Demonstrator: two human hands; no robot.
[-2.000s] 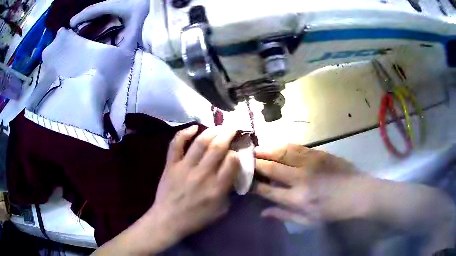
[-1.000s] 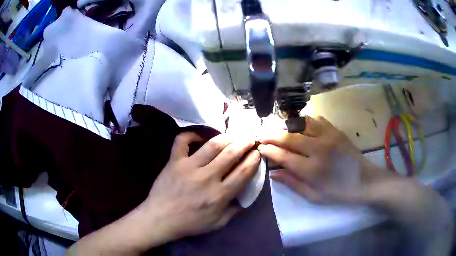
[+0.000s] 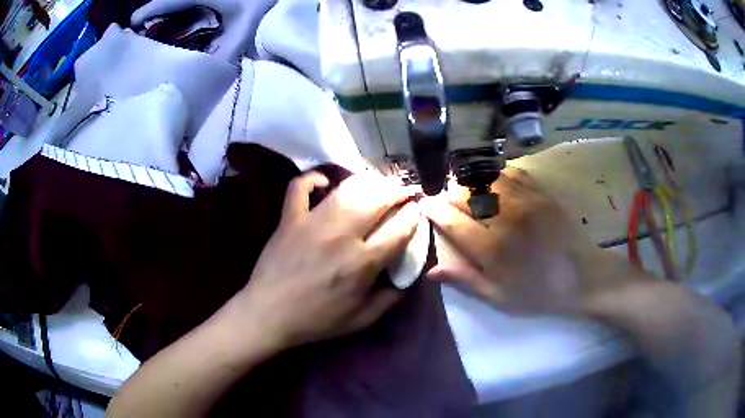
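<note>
My left hand (image 3: 335, 253) lies bare on the maroon garment panel (image 3: 196, 261), its fingertips close to the needle area. A small white piece (image 3: 411, 255) sticks out beside its fingers, pinched at the upper end. My right hand (image 3: 519, 245) is just right of the needle, fingertips pressed on the cloth edge, almost meeting the left ones. The presser foot area (image 3: 425, 186) is washed out by the lamp, so the needle and the cloth edge under it cannot be made out. The pale grey wrong side (image 3: 286, 114) of the garment lies behind, with a white overlocked edge (image 3: 122, 170).
The white sewing machine head (image 3: 621, 90) with a blue stripe stands over the work. Snips with red and yellow loops (image 3: 645, 220) lie on the bed right of my right hand. A blue container (image 3: 61, 57) is at the far upper left. The white table (image 3: 523, 351) shows in front.
Both hands have moved forward with the cloth and white piece, closer to the needle. The right hand has moved further under the machine head. The view has also shifted.
</note>
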